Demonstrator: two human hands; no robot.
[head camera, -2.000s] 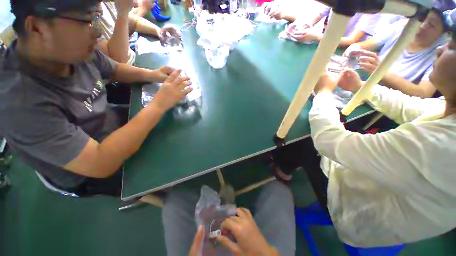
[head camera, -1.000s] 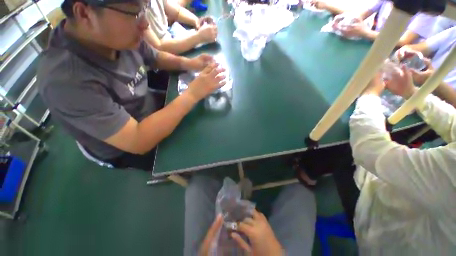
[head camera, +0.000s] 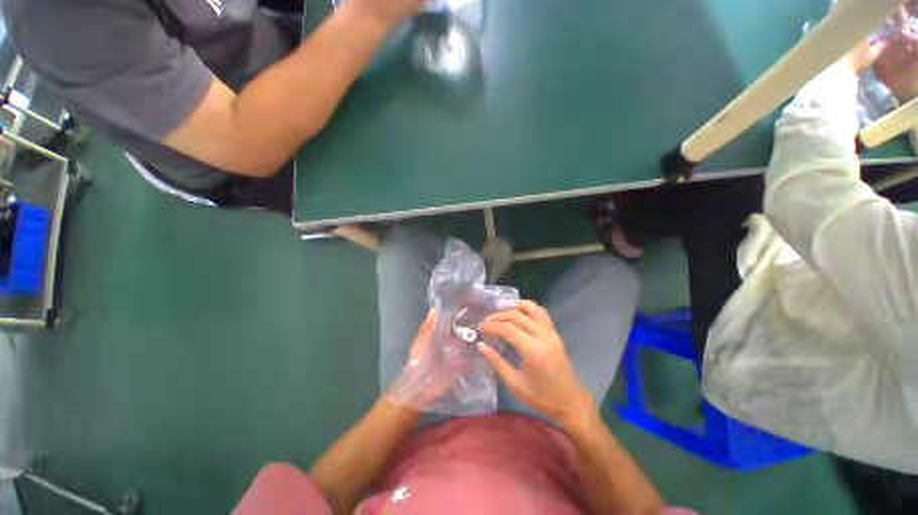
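A clear poly bag (head camera: 458, 377), thin and creased, is held over my grey-trousered lap. A small white part (head camera: 466, 333) shows at its middle, probably the rotor; its arms cannot be made out. My left hand (head camera: 428, 357) holds the bag from the left, its fingers partly behind the film. My right hand (head camera: 528, 352) grips the bag's right side, with thumb and fingertips beside the white part. Whether a clear cup is inside the bag cannot be told.
The green table (head camera: 544, 131) lies ahead, with a cream post (head camera: 775, 91) at its edge. A person in grey sits at the left, a person in pale clothing at the right. A blue stool (head camera: 659, 402) stands right of my legs. A rack with a blue bin (head camera: 25, 246) is far left.
The view has tilted down, so my hands, the bag and my lap sit higher in the picture and my pink top shows. Both hands still hold the bag.
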